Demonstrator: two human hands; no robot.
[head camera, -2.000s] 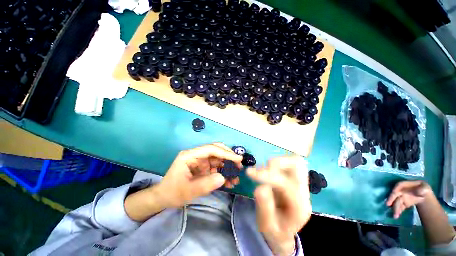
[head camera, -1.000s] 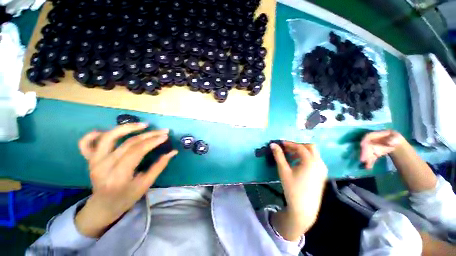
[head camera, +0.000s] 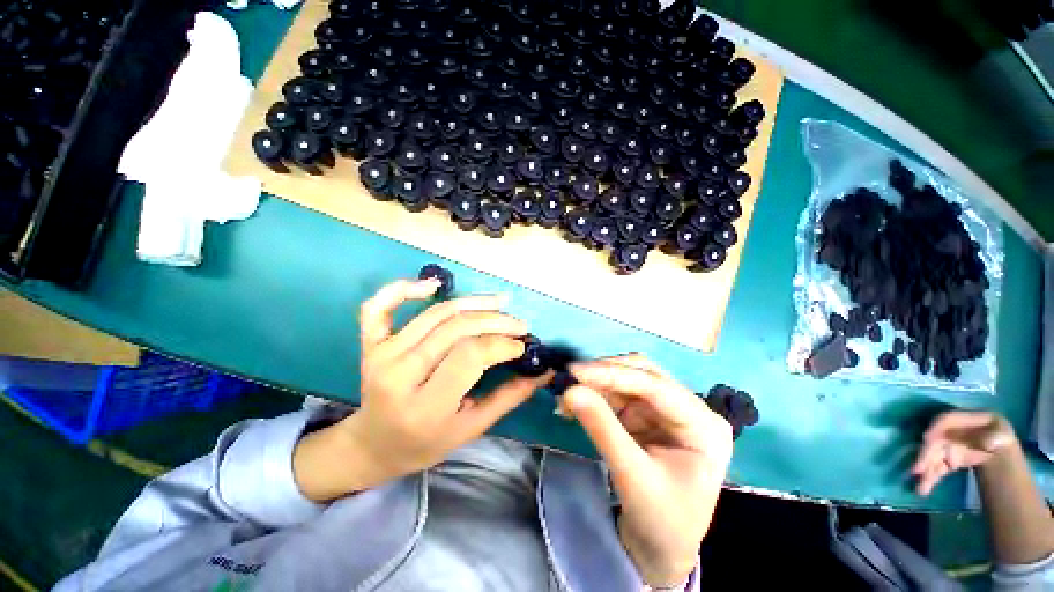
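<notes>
Rows of glossy black round housings (head camera: 497, 127) stand on a tan cardboard sheet (head camera: 682, 303). My left hand (head camera: 433, 387) is on the bench side of the board, its thumb and fingertips around one black housing (head camera: 532, 355). My right hand (head camera: 653, 434) touches tips with a small black piece (head camera: 563, 380) pinched beside that housing; it looks like a pad, but is partly hidden. Another housing (head camera: 436, 278) sits at my left fingertip on the bench. A small pile of black pads (head camera: 734, 407) lies just right of my right hand.
A black parts tray (head camera: 72, 220) and white cloth (head camera: 173, 214) are at left. A clear bag (head camera: 815, 306) with heaped black pads (head camera: 907, 272) lies at right, near another person's hand (head camera: 965, 448). A blue crate (head camera: 150, 399) is below the bench edge.
The view has swung back left. My right hand has moved from the small pad pile to my left hand, with a small black piece. My left hand has closed around a housing.
</notes>
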